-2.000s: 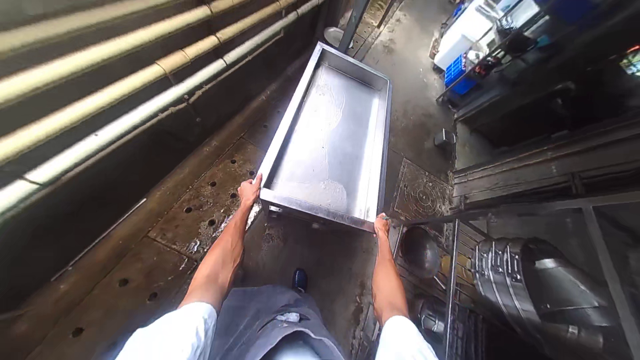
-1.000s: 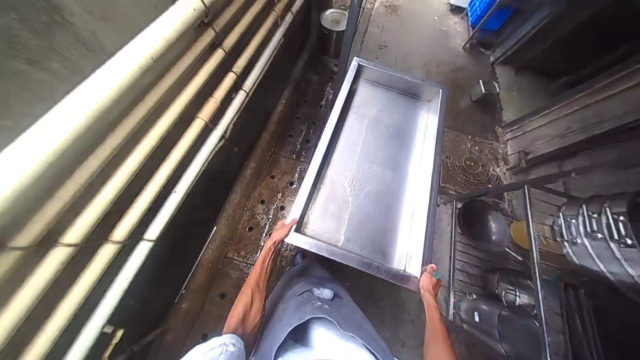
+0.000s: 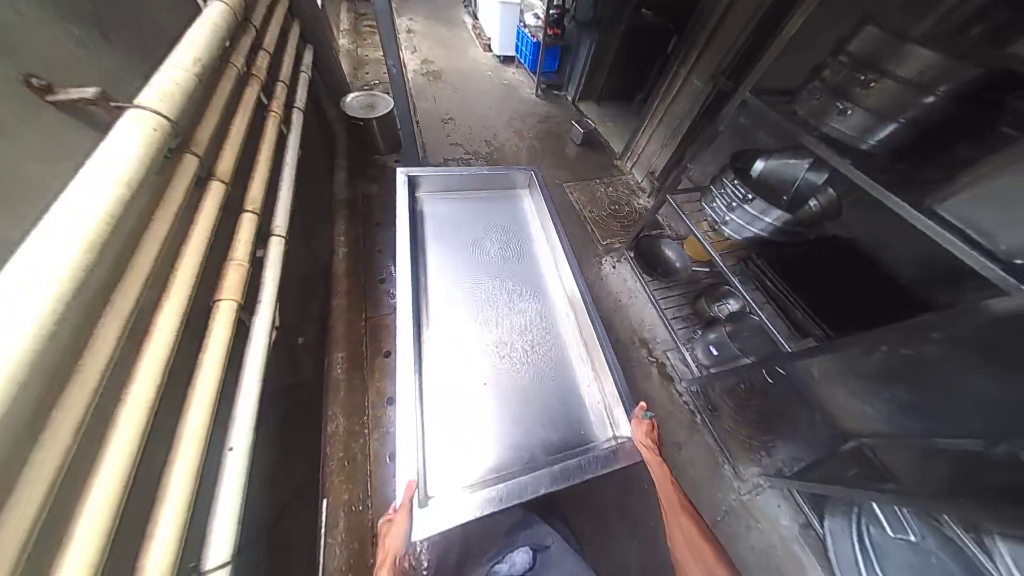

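A long rectangular stainless steel basin (image 3: 512,436) with raised walls lies lengthwise before me, its near end close to my apron. A shallow layer of rippling water shows on its floor. At the near left corner my left hand (image 3: 395,528) grips the rim from outside. My right hand (image 3: 645,430) holds the near right corner, a small green thing showing at its fingers. What bears the basin's weight underneath is hidden.
Pipes (image 3: 240,264) run along the left wall. A lidded metal pot (image 3: 372,120) stands beyond the basin's far left, near a post (image 3: 394,72). On the right, a metal rack (image 3: 680,328) holds woks and pots. Farther off are a small metal container (image 3: 582,130) and a blue crate (image 3: 538,52).
Both hands keep their hold on the basin's near corners. The view has shifted forward along the passage, with the rack, drain cover and lidded pot now appearing larger beside the basin.
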